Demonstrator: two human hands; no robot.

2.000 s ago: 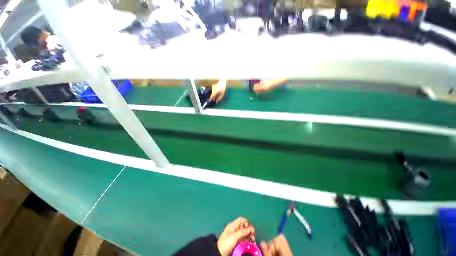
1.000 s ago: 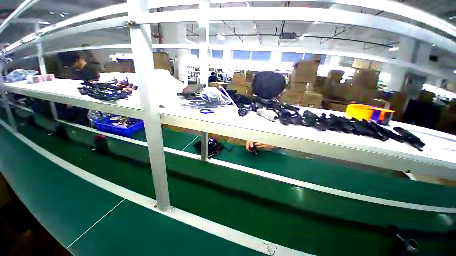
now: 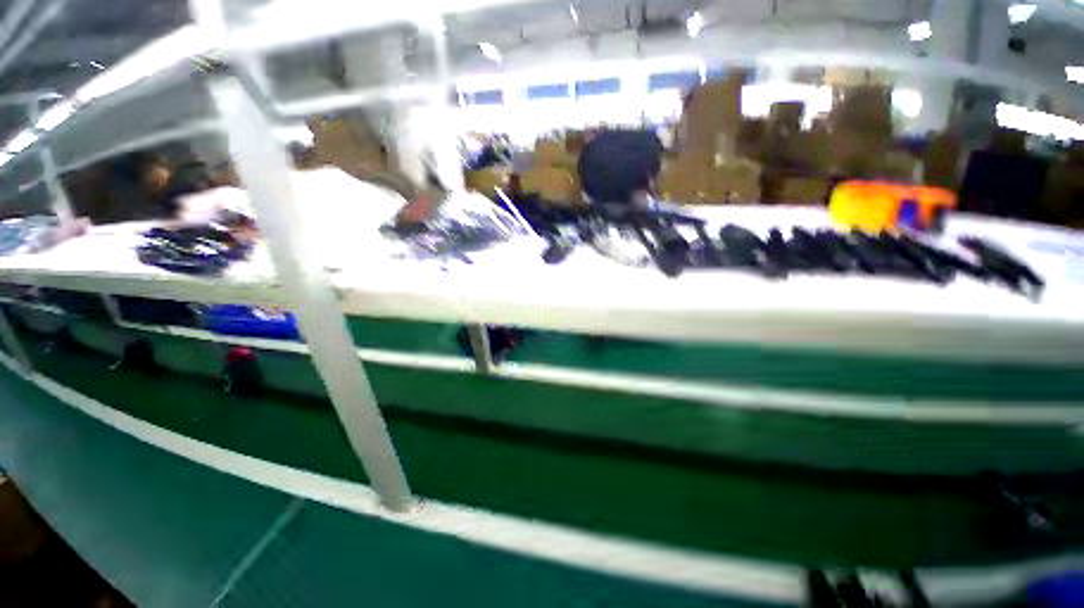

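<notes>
Neither of my hands is in the picture; the view is tilted up and blurred. Nearest in front of me is the green bench top [image 3: 392, 570], cut off by the bottom edge. Tips of black handle shells [image 3: 854, 588] show at the bottom right. A blue thing [image 3: 1062, 589] is cut off at the bottom right corner. On the dark green conveyor belt [image 3: 666, 499] a blurred dark unit [image 3: 1025, 505] lies at the right, and a dark unit with a red top [image 3: 241, 366] stands at the left.
A white rail [image 3: 571, 544] and a slanting post [image 3: 312, 309] edge the belt. Beyond is a raised white shelf [image 3: 713, 306] with a row of black parts [image 3: 820, 252] and an orange container [image 3: 892, 206]. A person's dark-haired head [image 3: 621, 164] shows behind it. A blue tray [image 3: 252, 321] is below the shelf.
My view tilted up from the bench, so my hands, the magenta ring and the cutters left the picture. It has since dipped slightly, and the black shell tips show at the bottom edge.
</notes>
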